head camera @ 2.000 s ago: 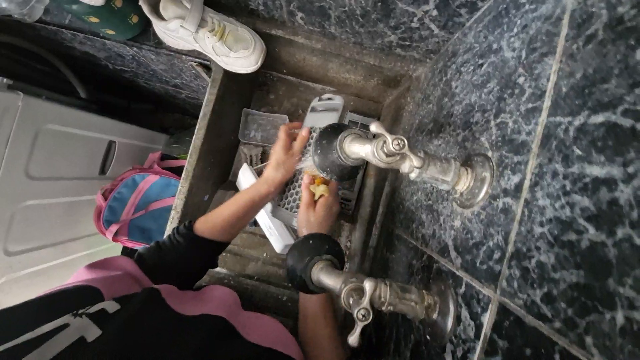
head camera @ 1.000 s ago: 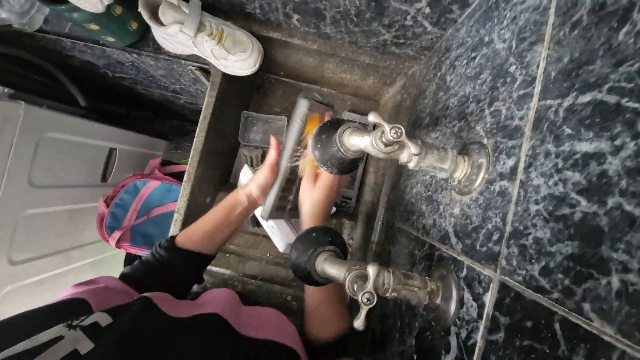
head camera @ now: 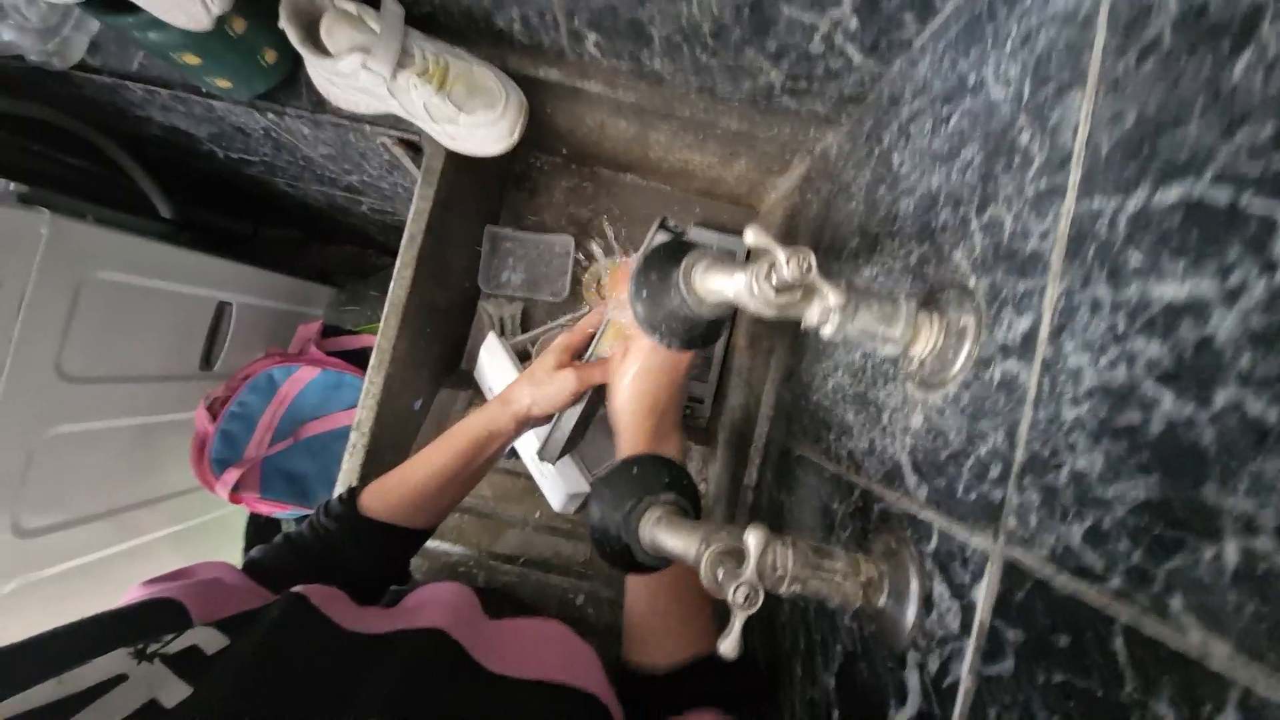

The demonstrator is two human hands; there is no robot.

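A grey perforated panel (head camera: 572,430) is tilted nearly on edge in the stone sink. My left hand (head camera: 560,380) grips its left side, thumb toward the panel. Against its other side is my right hand (head camera: 648,375), blurred, with a small yellow item (head camera: 612,335) at its fingers, partly hidden by splashing water. The upper tap (head camera: 790,275), with a black rubber nozzle, covers part of the right hand and panel. The lower tap (head camera: 750,575) hangs over my right forearm. Beneath the left hand lies a long white plastic piece (head camera: 560,485).
A clear plastic container (head camera: 527,263) sits in the sink near cutlery-like pieces. Another grey part (head camera: 705,375) lies along the wall side. A white shoe (head camera: 440,90) rests at the sink's rim (head camera: 395,330). A blue and pink bag (head camera: 290,425) is outside, by a pale appliance (head camera: 130,330).
The panel lay facing up two seconds ago, then was raised on edge; it now leans and sits lower. My left hand has moved right, onto it. Water now splashes around the right hand.
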